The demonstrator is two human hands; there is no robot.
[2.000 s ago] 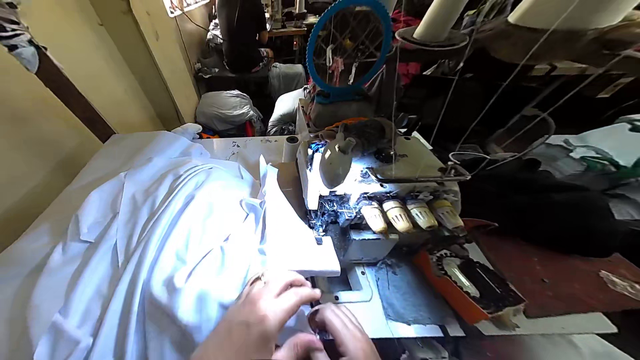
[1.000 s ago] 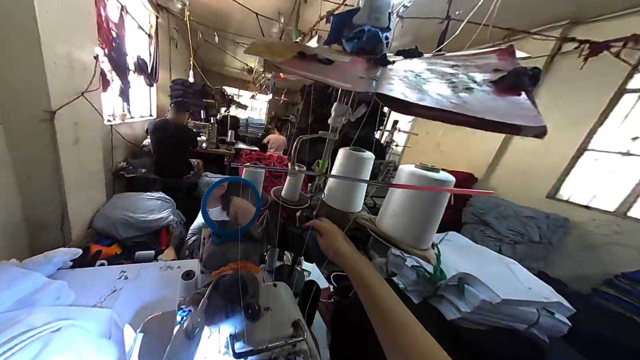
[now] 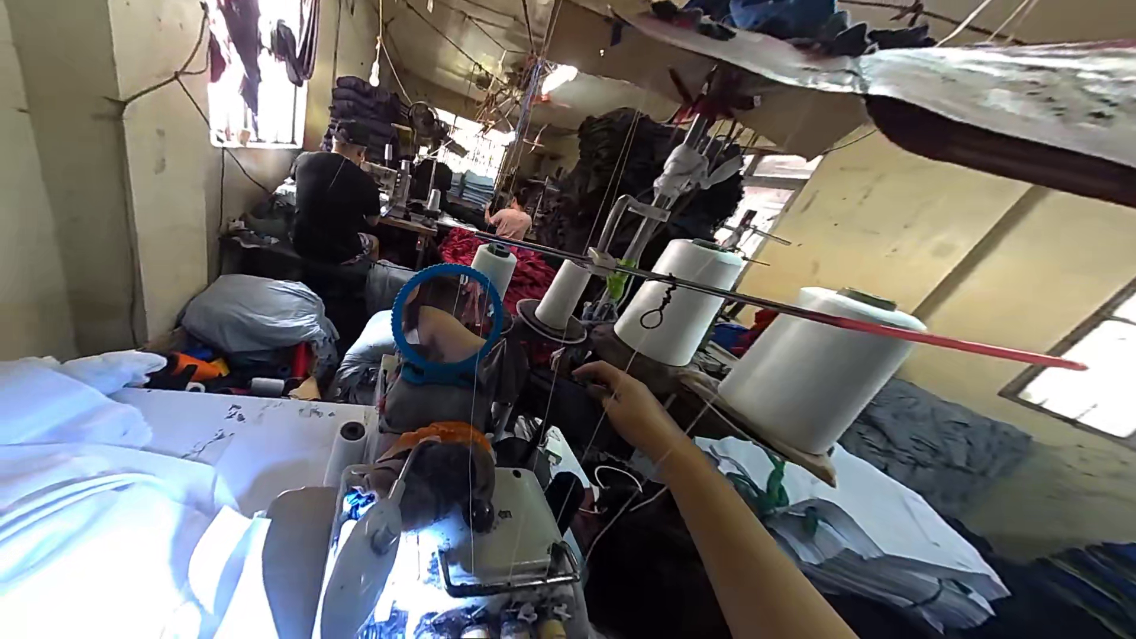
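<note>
My right hand [image 3: 626, 404] reaches in from the lower right, its fingers bent near a thin thread beside the cone stand; whether they pinch the thread I cannot tell. White thread cones [image 3: 679, 302] stand on the stand just above and beyond it, with a larger cone [image 3: 821, 368] to the right. Below and left of the hand is an industrial sewing machine [image 3: 506, 524], its lamp lit. A round blue-framed mirror [image 3: 448, 315] rises behind the machine. White fabric [image 3: 98, 532] lies heaped at the lower left. My left hand is out of view.
A red-tipped rod [image 3: 887, 328] crosses in front of the cones. Stacked white cut fabric [image 3: 870, 524] sits at the right. Grey sacks [image 3: 257, 315] lie behind the white table [image 3: 240, 435]. A person in black [image 3: 333, 195] sits farther back; another person [image 3: 512, 219] is beyond.
The view has swung up from the machine bed to the thread cones. Both hands were low by the white fabric two seconds ago; now my right arm reaches out by the cone stand.
</note>
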